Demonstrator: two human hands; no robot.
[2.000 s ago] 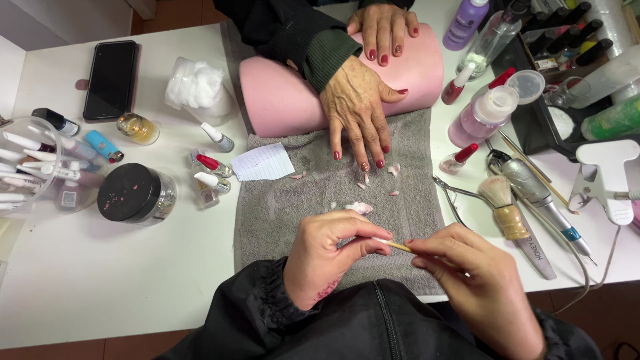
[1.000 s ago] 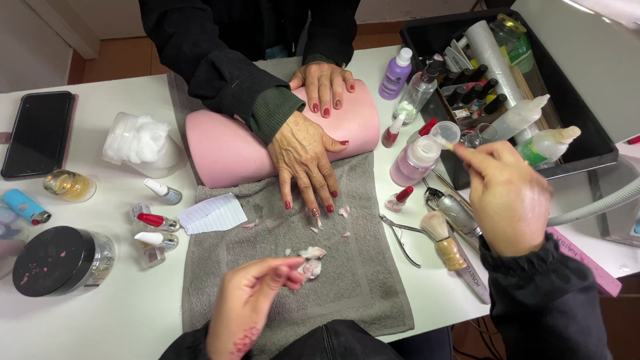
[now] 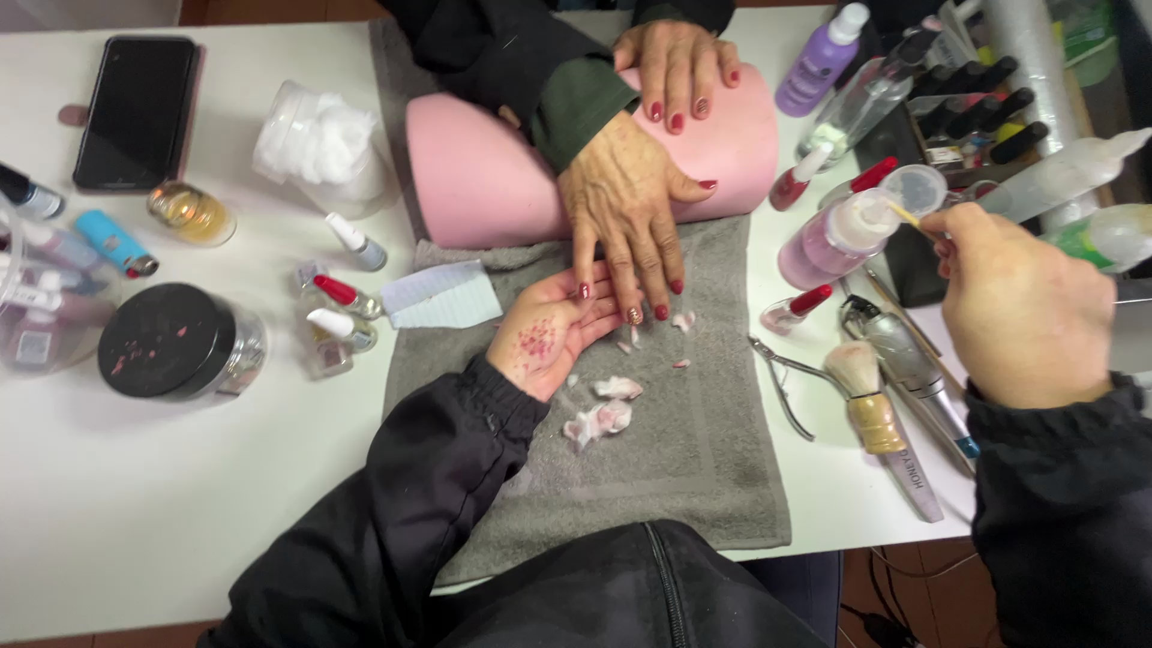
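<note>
My left hand lies palm up on the grey towel, its fingers under the fingertips of another person's hand, whose nails are painted red. That person's other hand rests on the pink cushion. At the right, my right hand pinches a thin wooden stick, its tip at the top of a bottle of pink liquid with its lid flipped back. Used cotton pieces lie on the towel below my left hand.
Cuticle nippers, a brush, a nail drill handpiece and small polish bottles lie at the right. A black-lidded jar, a cotton tub, a phone and a blue lighter stand or lie left.
Two seconds ago both my hands were together at the stick over the towel. My right hand has moved right to the pink bottle; my left hand has moved up to the other person's fingers.
</note>
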